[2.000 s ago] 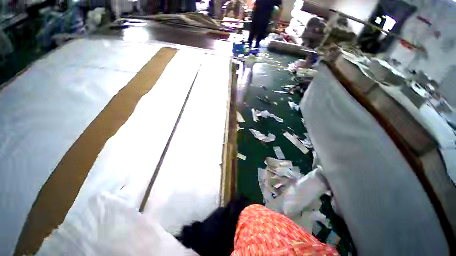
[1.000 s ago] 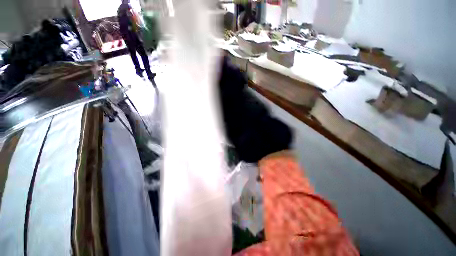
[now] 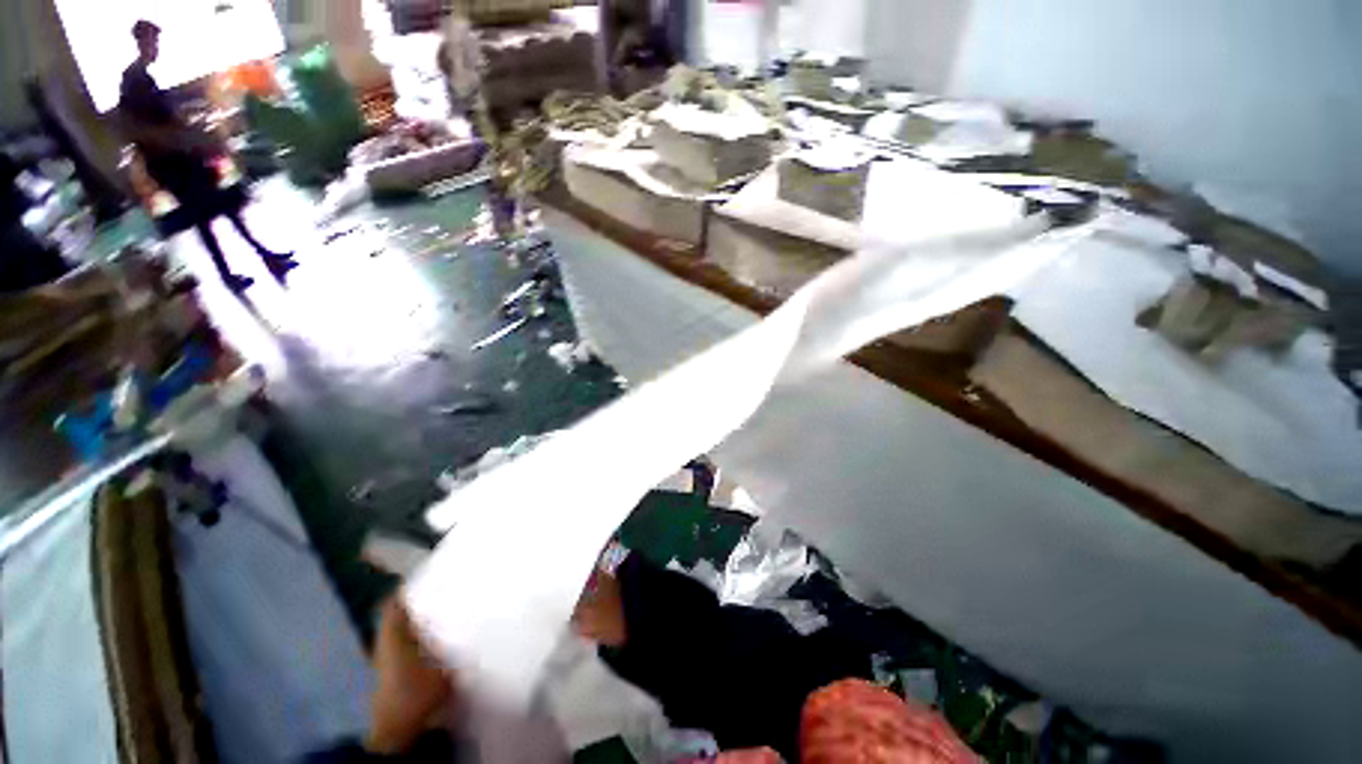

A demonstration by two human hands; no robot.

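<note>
A long white paper strip [image 3: 642, 433] stretches from the lower middle up and right, its far end over the neighbouring table's stacks. My left hand [image 3: 406, 679] is at the lower left, closed on the strip's near end; it is somewhat blurred. My right hand [image 3: 601, 609], below a black cuff and an orange sleeve, is at the strip's right edge; its fingers are mostly hidden, so its grip cannot be told. The spread cloth lay [image 3: 138, 627] shows brown at the table edge, with white paper [image 3: 57, 642] on top.
Cut stacks [image 3: 1105, 403] topped with white paper stand on the neighbouring table, which has a pale side skirt [image 3: 956, 523]. Paper scraps [image 3: 769, 567] litter the green floor between the tables. A blue machine [image 3: 97, 426] is at the rail end. A person [image 3: 179, 157] stands at the far left.
The view has turned right, away from the spread table. The white strip, upright in front a second ago, now slants toward the neighbouring table. My left hand has come into view; my right has dropped lower.
</note>
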